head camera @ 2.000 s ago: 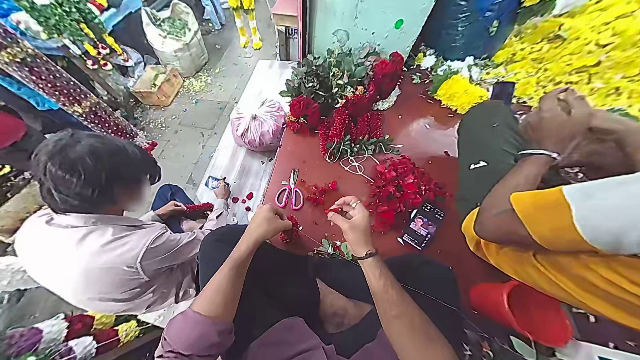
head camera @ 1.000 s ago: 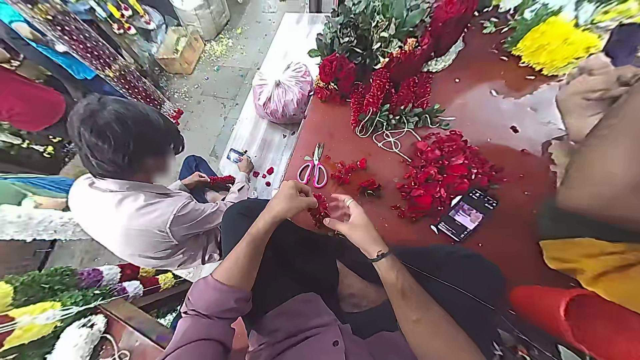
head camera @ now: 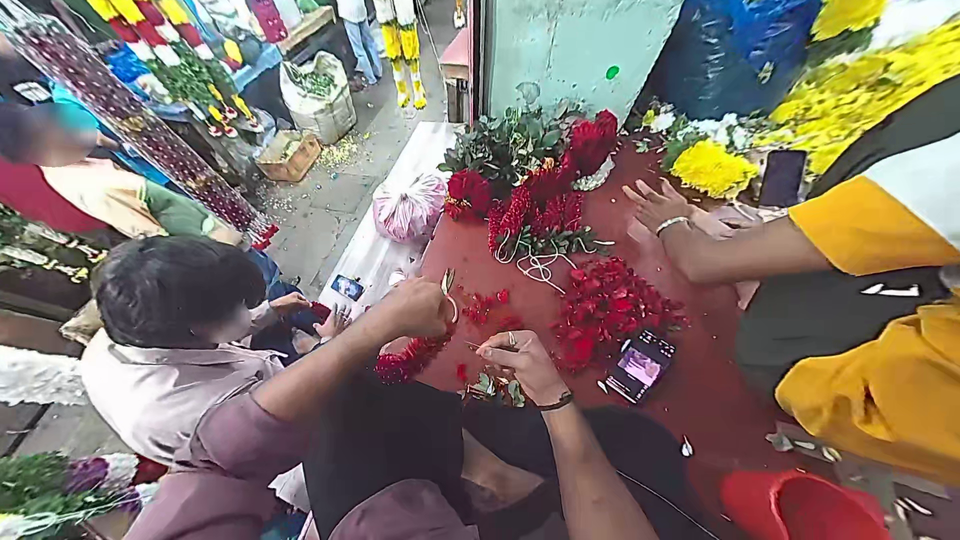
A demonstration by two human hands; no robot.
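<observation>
My left hand [head camera: 416, 307] is raised, its fingers closed at the upper end of a red petal garland [head camera: 412, 358] that hangs beside it; the scissors behind are mostly hidden. Lower right of it, my right hand [head camera: 525, 364] pinches a thin strand or needle between thumb and forefinger. A pile of red petals [head camera: 619, 307] lies on the red tabletop right of my right hand. Small red flower pieces [head camera: 486, 304] lie between the hands and the white string [head camera: 544, 266]. Green leaves [head camera: 491, 388] sit just below my right hand.
A phone [head camera: 640, 366] lies by the petals. Red roses [head camera: 469, 191] and garland bundles stand behind, near a pink-white plastic bag [head camera: 409, 206]. A person's hand [head camera: 660, 206] rests on the table at right. Another person [head camera: 180, 315] sits at left. A red bucket [head camera: 806, 506] is lower right.
My left hand has moved up and away from my right hand, and more of the red garland shows below it. The person at right now reaches a hand over the table. The view has shifted.
</observation>
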